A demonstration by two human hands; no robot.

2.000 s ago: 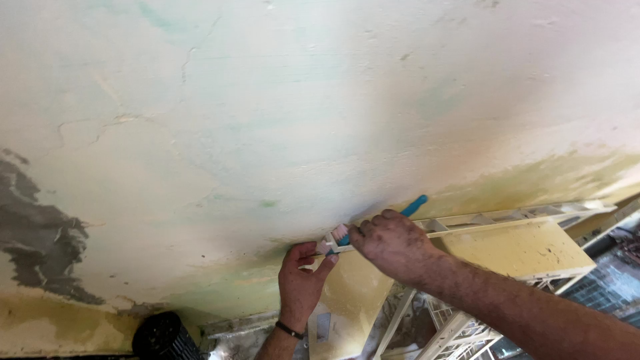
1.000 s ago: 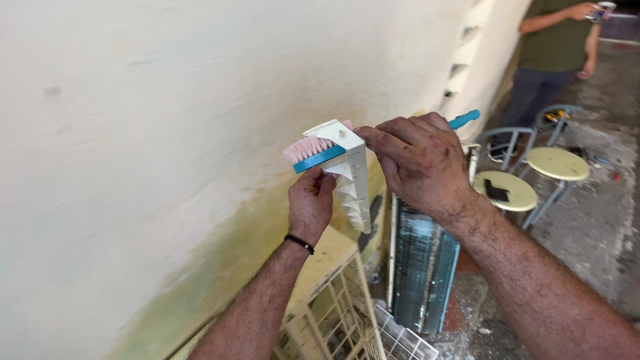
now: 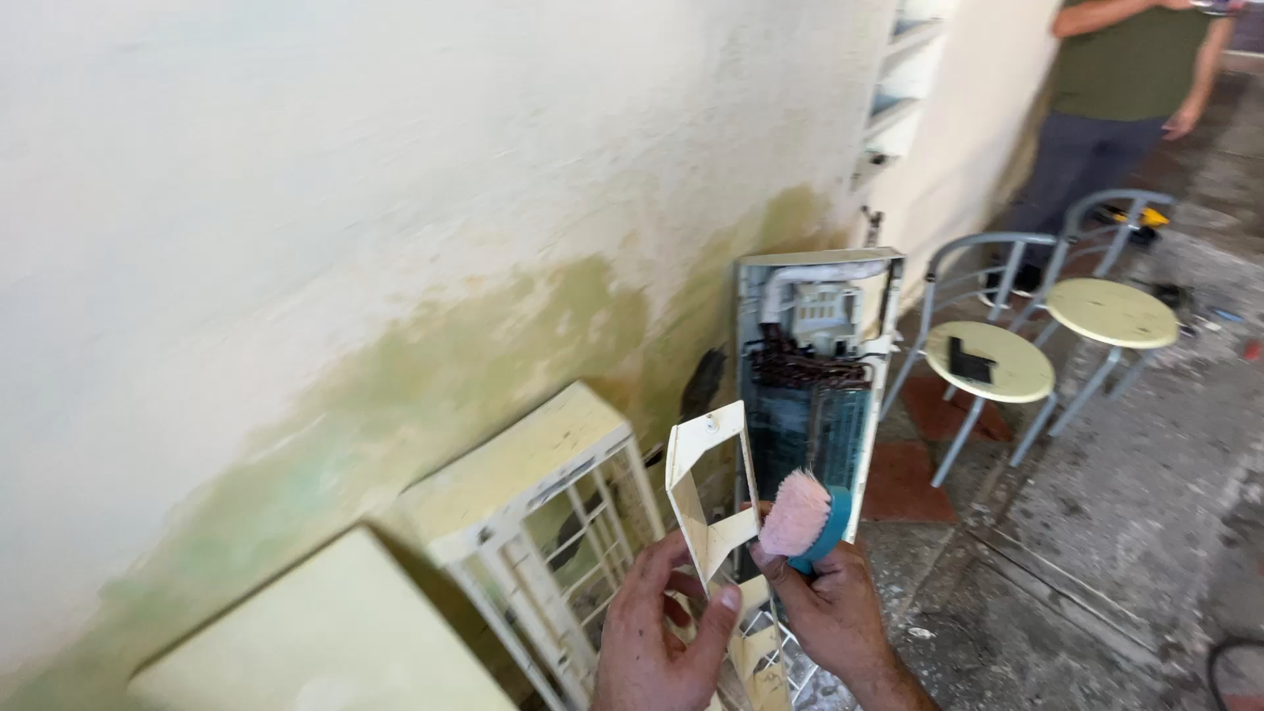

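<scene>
My left hand grips a long white plastic frame part with angled ribs, held upright, its lower end running down between my hands. To its right, my right hand holds a scrub brush with pale pink bristles and a blue-green back. The bristles face left, close beside the frame part; whether they touch it I cannot tell. The brush's handle is hidden.
A cream casing with a grille and a pale panel lean by the stained wall. Beyond stands an opened air-conditioner indoor unit. Two stools with backrests hold a black object on one; a person stands behind.
My hands have come down and the brush has left the top end of the white part, where it was a second ago. The view has swung right from the wall.
</scene>
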